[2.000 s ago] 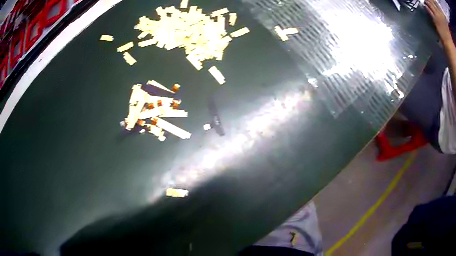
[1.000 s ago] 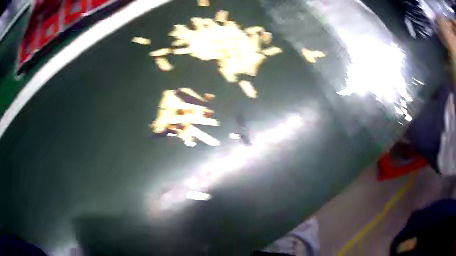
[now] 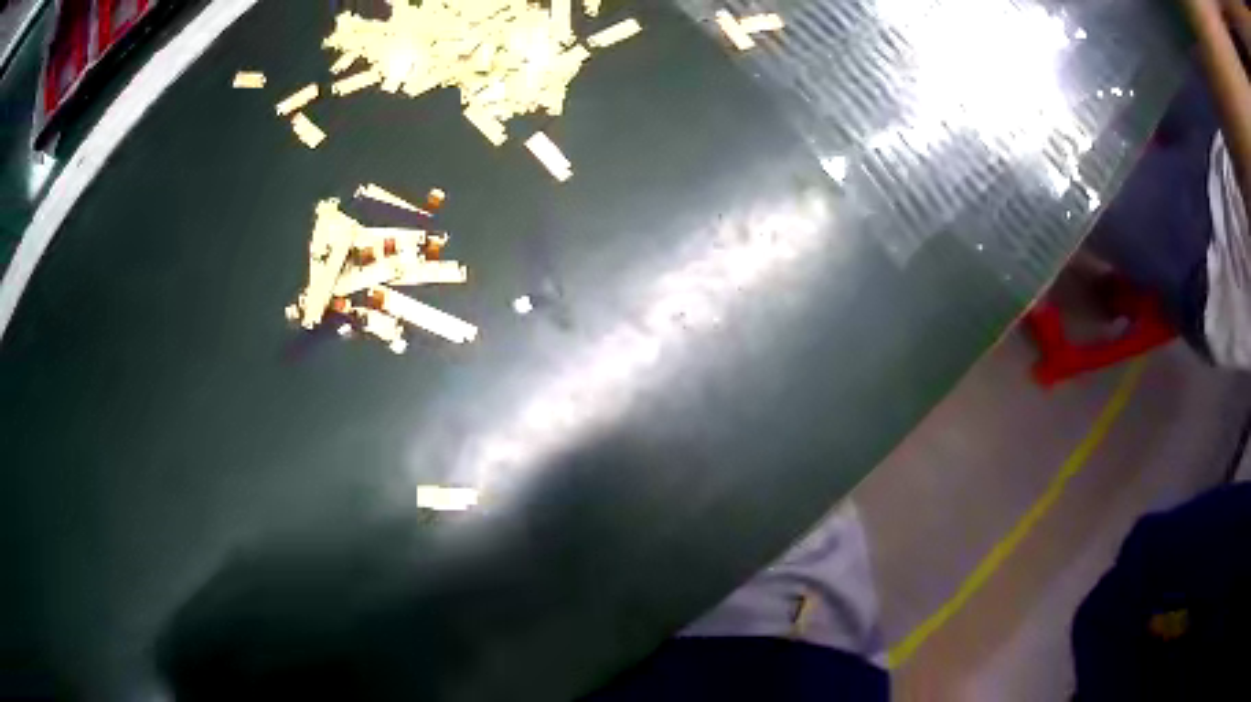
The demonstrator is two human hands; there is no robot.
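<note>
A loose heap of small cream-yellow strips (image 3: pixel 460 52) lies on the dark green bench (image 3: pixel 179 412) at the top. Below it is a smaller cluster of cream strips (image 3: pixel 377 274) with brown bits among them. A single cream piece (image 3: pixel 447 497) lies apart, nearer me. A tiny white bit (image 3: pixel 521 303) lies right of the small cluster, beside a faint dark mark. Neither of my hands is in the picture.
A clear ribbed plastic sheet (image 3: pixel 906 192) glares at the upper right, with cream pieces (image 3: pixel 748 28) near its left edge. A white rail (image 3: pixel 82 178) and red rack (image 3: pixel 89 62) are at the upper left. Another person's arm (image 3: pixel 1221 69) and a red stool (image 3: pixel 1098 336) are at the right.
The view shifts right and down, then back and slightly further up, so the bench items shift with it. The pieces keep their layout. The dark strip beside the tiny white bit now looks fainter.
</note>
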